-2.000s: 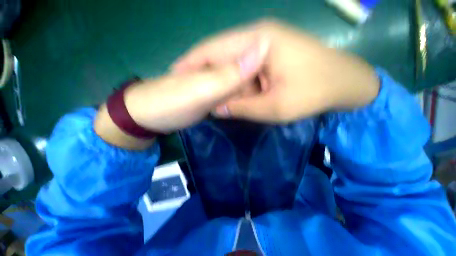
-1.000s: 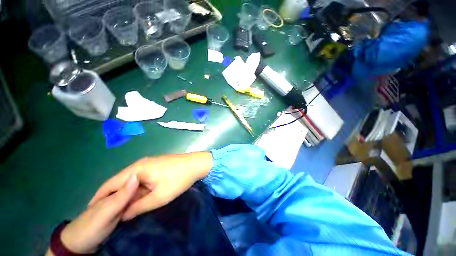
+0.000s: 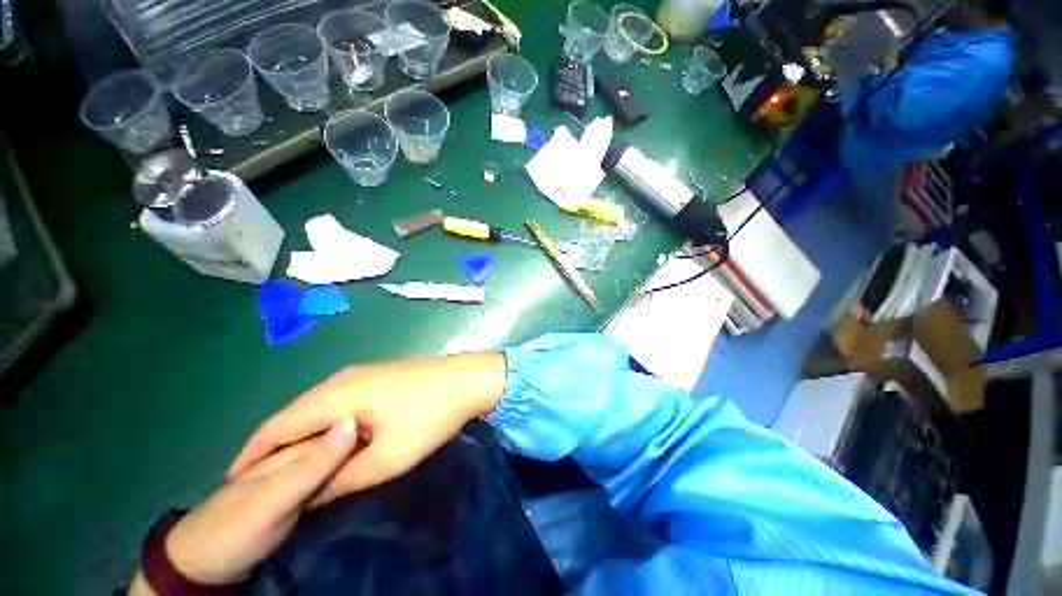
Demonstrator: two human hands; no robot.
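Observation:
My left hand [image 3: 247, 509], with a dark red wristband, and my right hand [image 3: 379, 419] are laid together at the lower left, right over left. Their inner sides and most left fingers are hidden, so I cannot tell whether anything is between them. A dark, faintly glossy thing [image 3: 408, 541] lies under and beside them, cut off by the lower edge; I cannot tell if it is a panel or cloth.
On the green bench are a white metal-topped bottle [image 3: 216, 239], blue picks [image 3: 285, 312], a white-handled knife [image 3: 433, 291], a yellow-handled screwdriver [image 3: 468, 227], gold tweezers [image 3: 564, 268], white wipes [image 3: 338, 253], clear cups [image 3: 361, 149] and a white-silver cylinder [image 3: 652, 181]. Another person's blue sleeve [image 3: 932, 93] is at upper right.
Since two seconds ago the view has swung from my lap to the bench at the right. My hands stay together throughout. Over the last second the view has shifted only slightly.

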